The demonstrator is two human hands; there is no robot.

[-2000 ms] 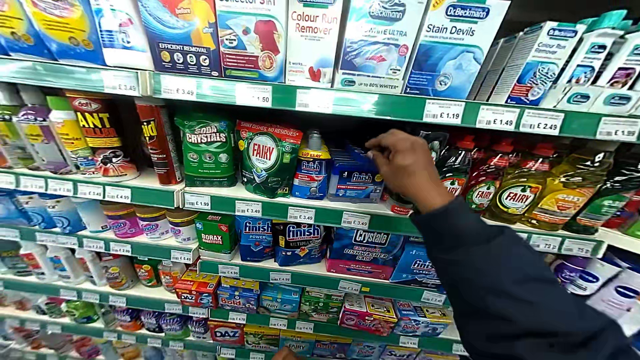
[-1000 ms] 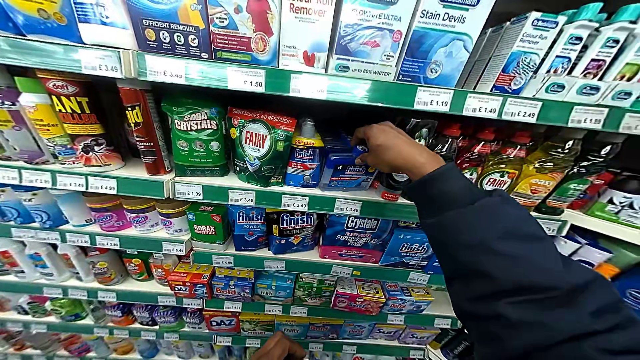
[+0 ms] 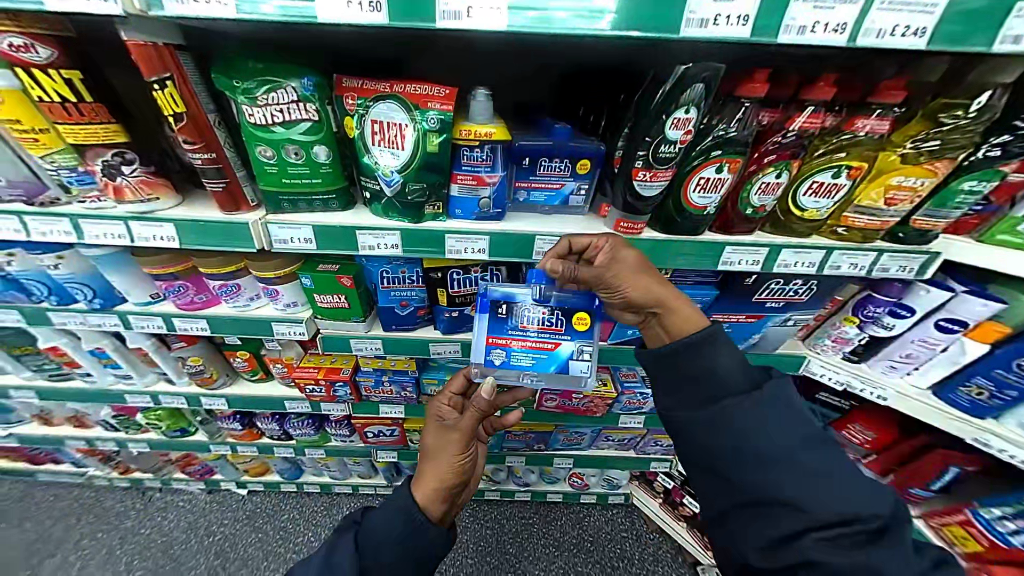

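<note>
A flat, clear Finish dishwasher cleaner bottle (image 3: 536,340) is held upright in front of the shelves, its printed front toward me. My right hand (image 3: 612,280) pinches its blue cap from the right. Below, my left hand (image 3: 472,420) supports the bottle's lower edge with thumb and fingers. A matching blue bottle (image 3: 554,170) stands on the shelf behind, beside a Finish rinse aid bottle (image 3: 478,164). Left of these are a green Fairy pouch (image 3: 394,148) and a soda crystals bag (image 3: 284,136).
Fairy washing-up liquid bottles (image 3: 824,172) line the shelf to the right. A green shelf edge with price tags (image 3: 512,246) runs behind my right hand. Lower shelves hold dishwasher boxes and laundry boxes (image 3: 326,380). Dark speckled floor (image 3: 184,528) lies below, and side shelving (image 3: 880,384) stands at right.
My right hand has left the shelf where it reached among the blue bottles and now holds one out in front. My left hand has risen from the bottom edge to the bottle. The view has shifted.
</note>
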